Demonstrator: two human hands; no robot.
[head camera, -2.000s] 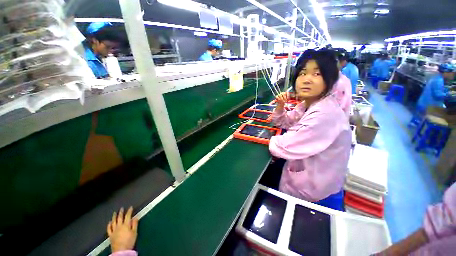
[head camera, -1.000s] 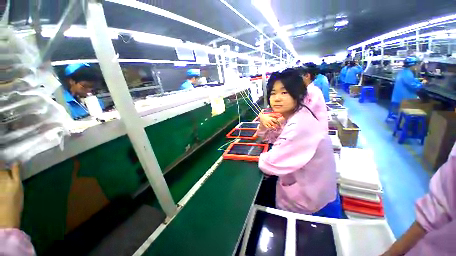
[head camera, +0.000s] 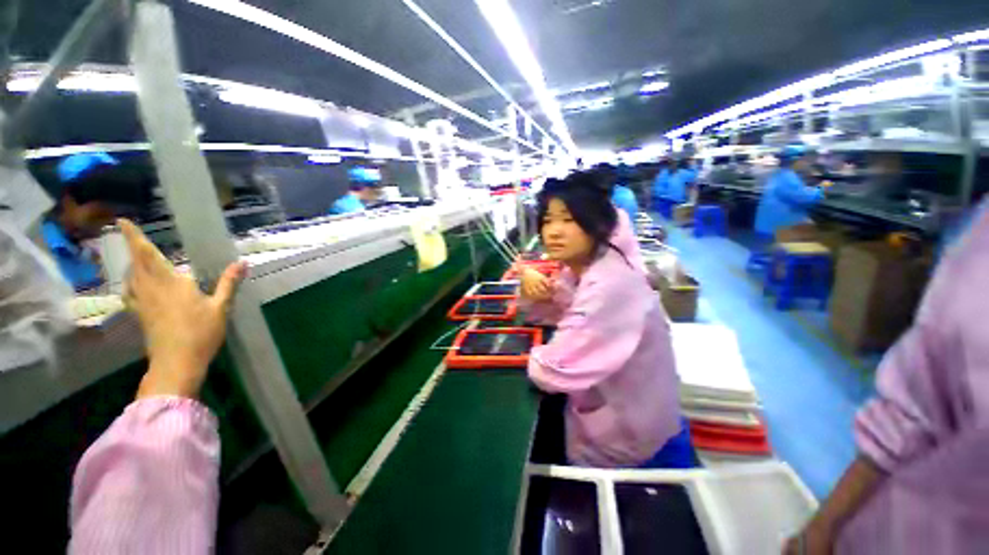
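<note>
My left hand (head camera: 176, 309) is raised at the left, fingers spread, holding nothing; its thumb overlaps the pale shelf post (head camera: 201, 206). I cannot tell whether it touches the post. My right hand is not in view. At the bottom, a white multi-slot tray (head camera: 607, 475) holds two dark tablets (head camera: 569, 515), (head camera: 656, 518), cut off by the lower edge; its right slot shows no tablet. Farther along the green belt (head camera: 434, 466), tablets lie in red-orange foam trays (head camera: 449, 349), (head camera: 454, 309).
A person in pink (head camera: 613, 347) leans at the belt. Another pink-sleeved person (head camera: 922, 401) stands close at right, a hand low near the white tray. Stacked white and red trays (head camera: 716, 369) stand beside the line. Plastic-wrapped material (head camera: 27, 271) is at far left. White cables hang over the belt.
My left hand has moved from the belt edge, past the wrapped stack at far left, to beside the post. The view has turned right, so the post and belt sit farther left.
</note>
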